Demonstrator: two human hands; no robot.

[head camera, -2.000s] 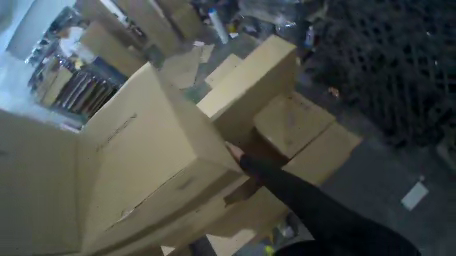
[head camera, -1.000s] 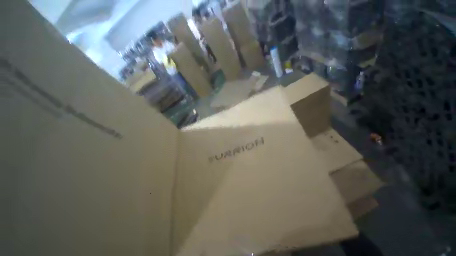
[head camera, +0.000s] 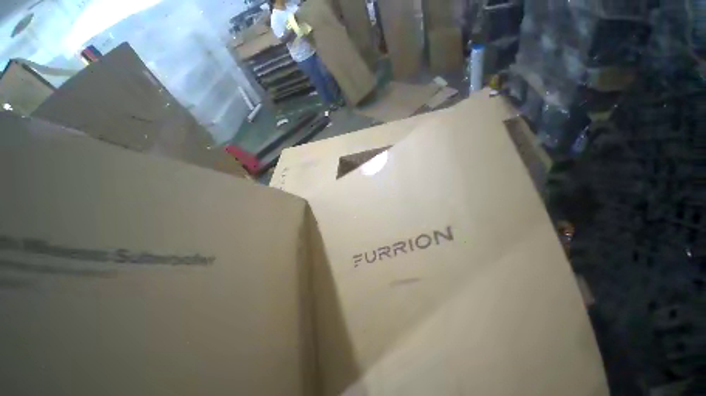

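Observation:
A large brown carton (head camera: 457,309) with "FURRION" in dark letters fills the middle and right of the view. A dark cut-out opening (head camera: 360,162) shows near its far edge, beside a bright spot of glare. A second large brown cardboard face (head camera: 155,309), with dark blurred lettering, stands close on the left and meets the carton at a vertical edge. Neither of my hands is in the picture, so whether they touch the carton cannot be seen.
A person (head camera: 298,42) in a light top and blue trousers stands at the back. Tall cartons (head camera: 337,50) stand beside them. A red pallet jack (head camera: 244,158) is behind the carton. Dark wrapped goods (head camera: 642,170) line the right. Another brown carton (head camera: 124,100) stands at the back left.
The view has turned left and the lettered carton fills more of it. The cut-out opening now shows. My arm and hand, seen two seconds ago, are out of view.

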